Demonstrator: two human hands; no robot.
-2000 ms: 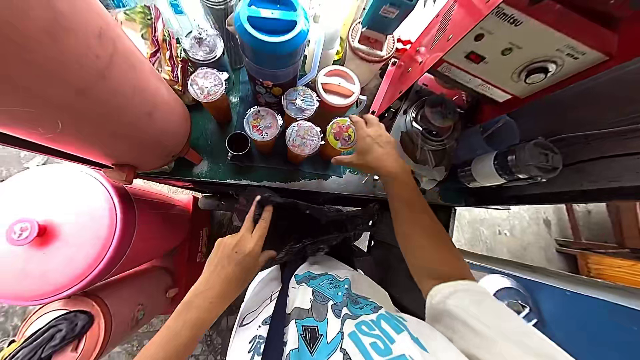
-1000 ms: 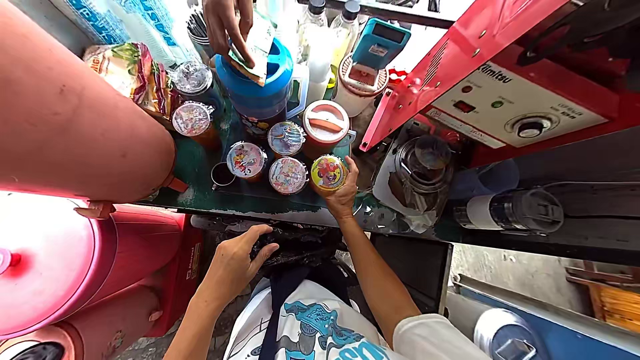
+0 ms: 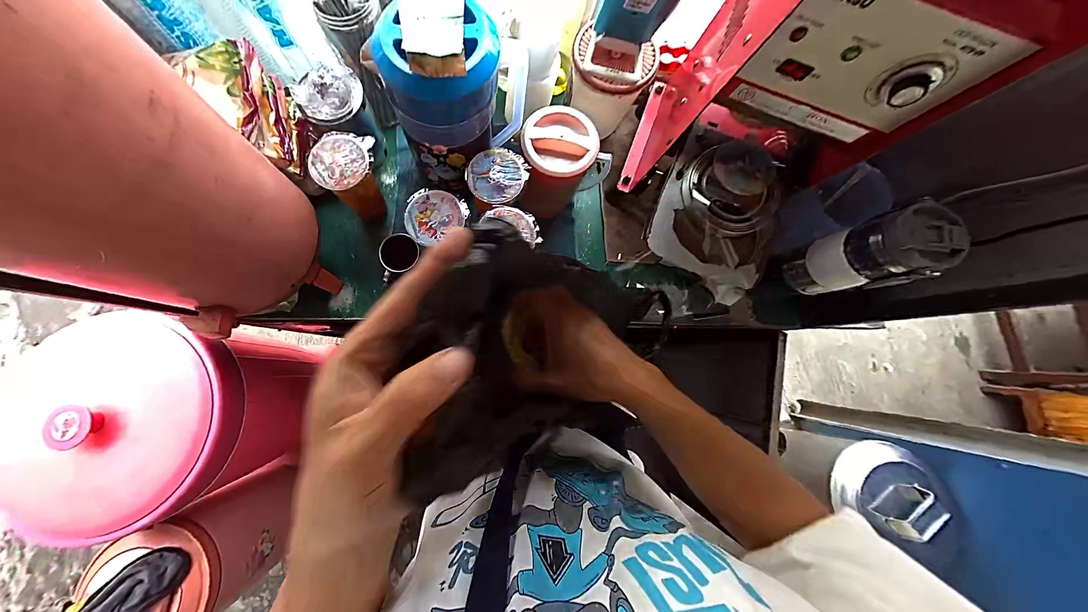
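A black plastic bag (image 3: 450, 425) hangs in front of my chest, blurred by motion. My left hand (image 3: 374, 382) grips its left side, thumb and fingers around the dark plastic. Inside the bag's mouth is my right hand (image 3: 569, 340), around a sealed cup whose yellow rim shows faintly; the rest of the cup is hidden. Just beyond, sealed cups with printed film lids (image 3: 435, 216) stand on the green counter (image 3: 588, 223), beside a red tumbler with a white lid (image 3: 559, 143). A small dark cup (image 3: 399, 253) stands left of them.
A blue jug (image 3: 450, 102) stands behind the cups. At the right are a red cup-sealing machine (image 3: 884, 76), a glass jar (image 3: 729, 191) and a clear shaker-like bottle (image 3: 884, 246). A large pink container (image 3: 144, 161) bounds the left, with a pink lidded drum (image 3: 110, 425) below it.
My right hand has brought the yellow-topped cup from the counter into the black bag, which has risen in front of the counter. The other person's hand over the blue jug is gone from view.
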